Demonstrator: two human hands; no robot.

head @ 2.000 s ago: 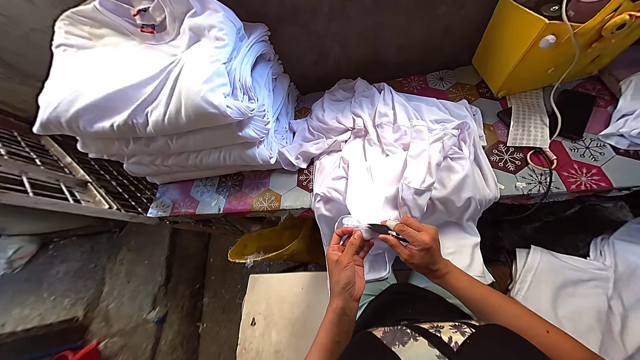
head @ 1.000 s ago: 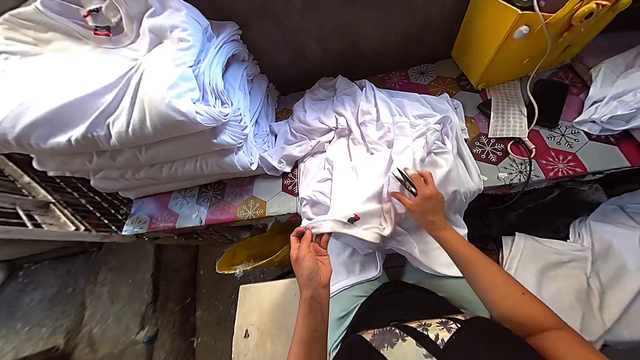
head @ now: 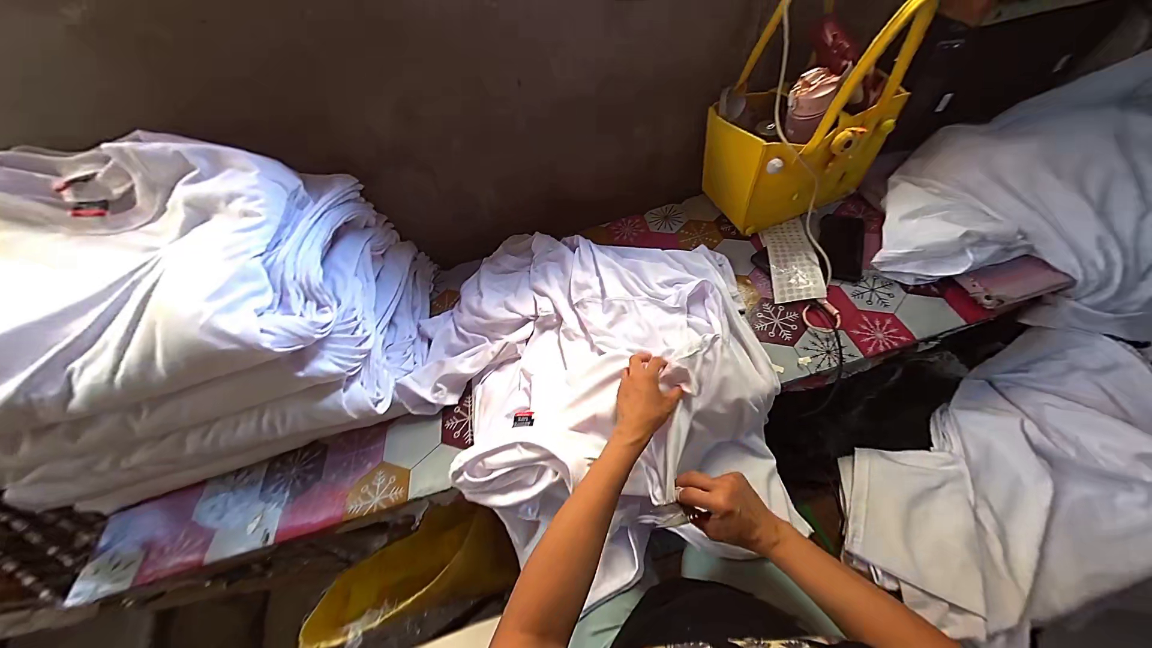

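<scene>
A white knit shirt (head: 576,378) lies rumpled over the bench edge and my lap, its small black and red neck label (head: 523,419) facing up. My left hand (head: 646,400) grips a fold of this shirt near its middle. Lower and to the right, my right hand (head: 720,504) pinches the shirt's edge near my lap. Whether the small dark snips seen earlier are still in my right palm cannot be told. A tall stack of folded white shirts (head: 198,342) stands at the left.
The bench has a snowflake-patterned cover (head: 337,477). On it stand a yellow basket (head: 765,175), a patterned card (head: 796,261), a black phone (head: 841,247) and a cable. More white cloth (head: 1017,477) is piled at the right. A yellow sack (head: 414,576) sits below the bench.
My left hand has left the collar edge and moved up and across onto the shirt's middle. My right hand has come down to the shirt's lower edge. The view has swung toward the right.
</scene>
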